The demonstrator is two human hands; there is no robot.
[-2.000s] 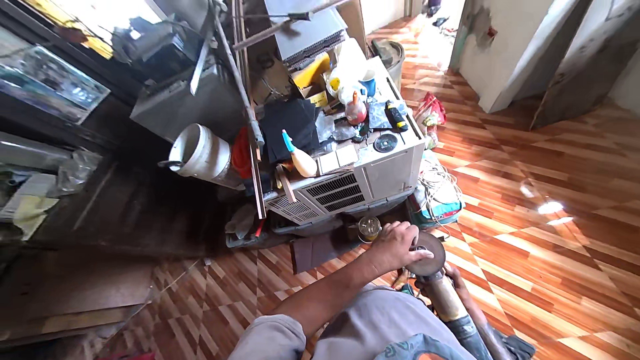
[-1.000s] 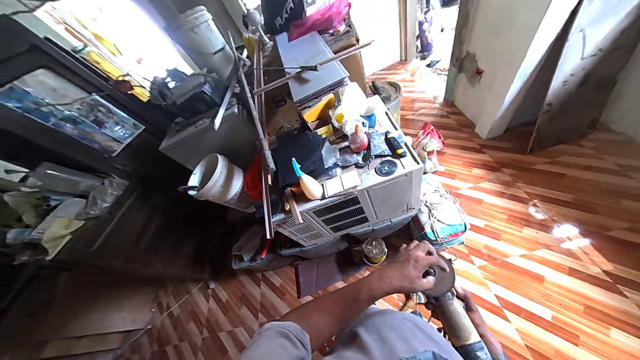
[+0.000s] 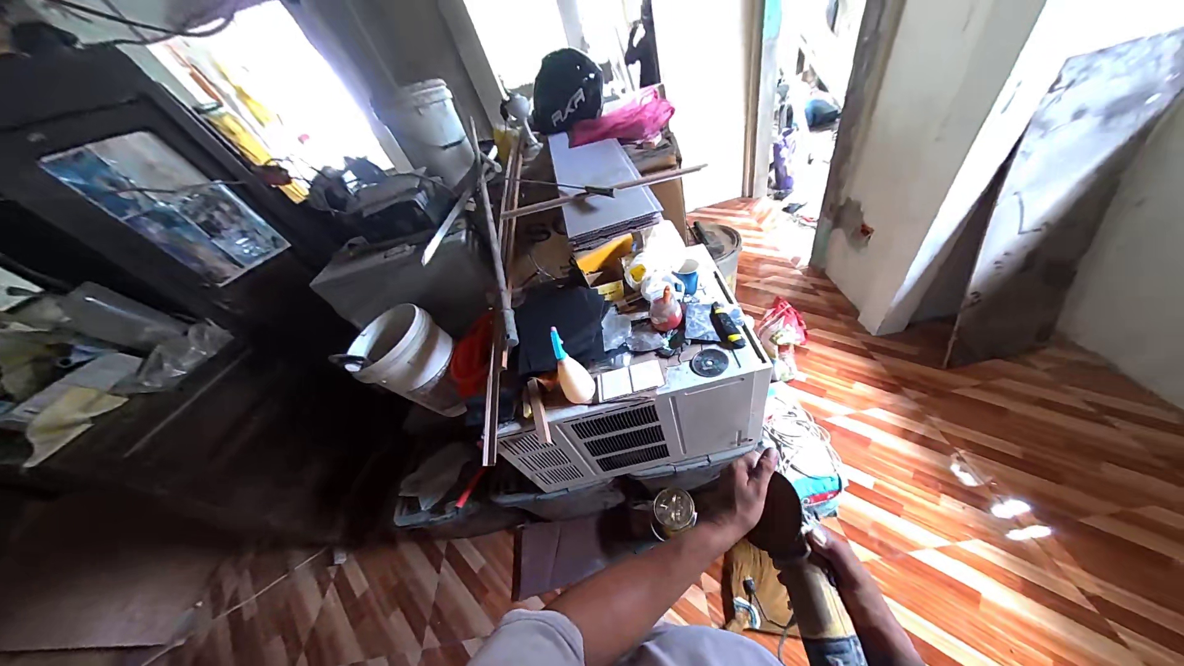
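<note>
An angle grinder (image 3: 814,592) with a dark round disc (image 3: 777,516) lies low at the right of centre, disc end pointing up and away from me. My left hand (image 3: 747,490) is at the disc's left edge, fingers close together; whether it grips anything is not clear. My right hand (image 3: 832,550) is around the grinder near its head, the thumb beside the disc. Just beyond my hands stands a white window air conditioner (image 3: 712,416), with a black round disc (image 3: 709,362), a glue bottle (image 3: 573,377) and a yellow-black tool (image 3: 727,326) on top.
A white bucket (image 3: 407,356) stands left of the air conditioner, beside long strips (image 3: 495,398). A round tin (image 3: 673,511) is on the floor left of my hands. Bagged cables (image 3: 805,439) lie to the right. A dark panel (image 3: 1064,203) leans on the wall.
My left hand was over the centre of the grinder's disc; it is now at the disc's left edge. The view has tilted up somewhat.
</note>
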